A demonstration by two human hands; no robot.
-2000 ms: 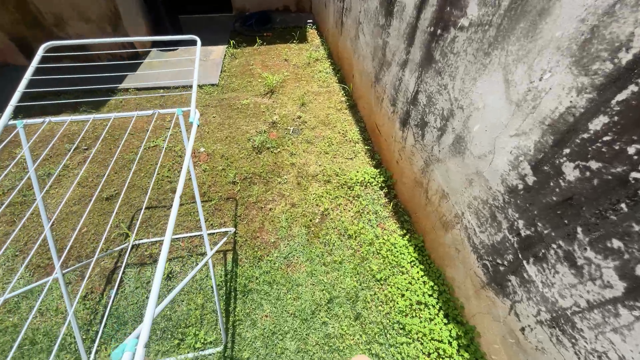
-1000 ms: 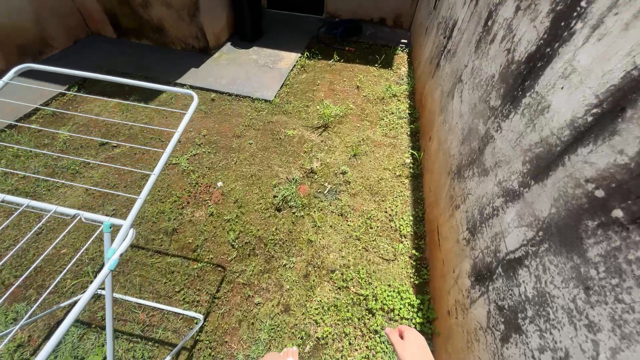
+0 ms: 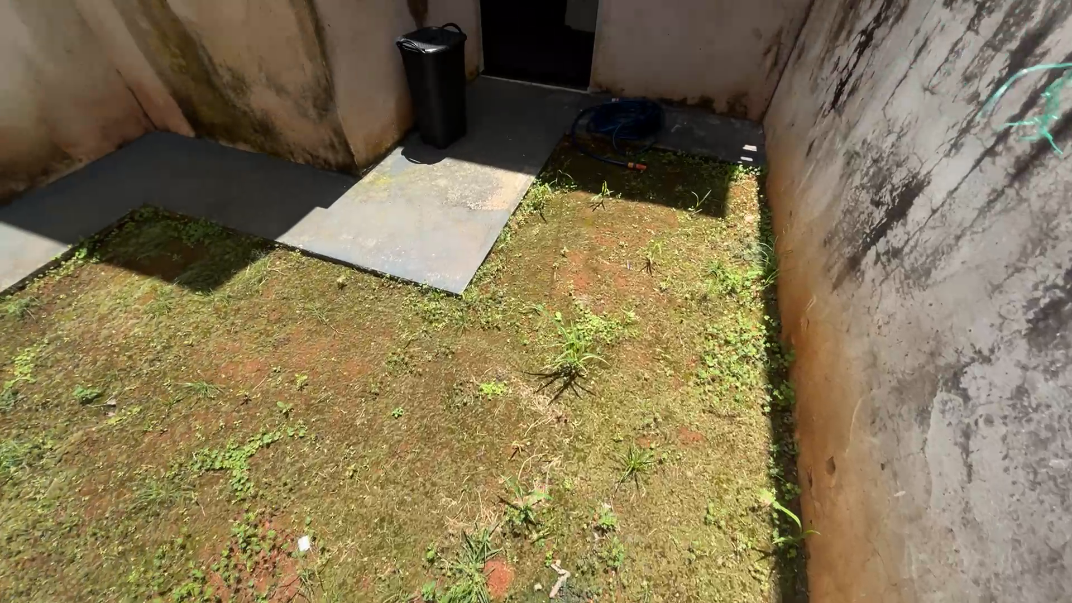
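Note:
Neither my left hand nor my right hand shows in the head view now. Patchy grass with bare reddish soil [image 3: 335,377] fills the lower part of the view. A black plastic bin [image 3: 437,88] with a dark liner stands upright on the grey concrete path [image 3: 427,218]. Right of the bin, a coiled blue garden hose [image 3: 624,121] lies in shade by the back wall, its orange-tipped end [image 3: 636,166] at the edge of the grass. A tuft of long-bladed weed [image 3: 574,347] grows near the middle.
A tall stained plaster wall [image 3: 930,335] runs along the right side. At the back, a dark doorway [image 3: 538,42] opens in the pinkish wall [image 3: 687,50]. More stained wall [image 3: 243,75] borders the path at left. A small white scrap [image 3: 304,543] lies on the grass.
The view has moved forward over the grass, and the white drying rack at left has gone out of view. Both hands, seen at the bottom edge a second ago, no longer show.

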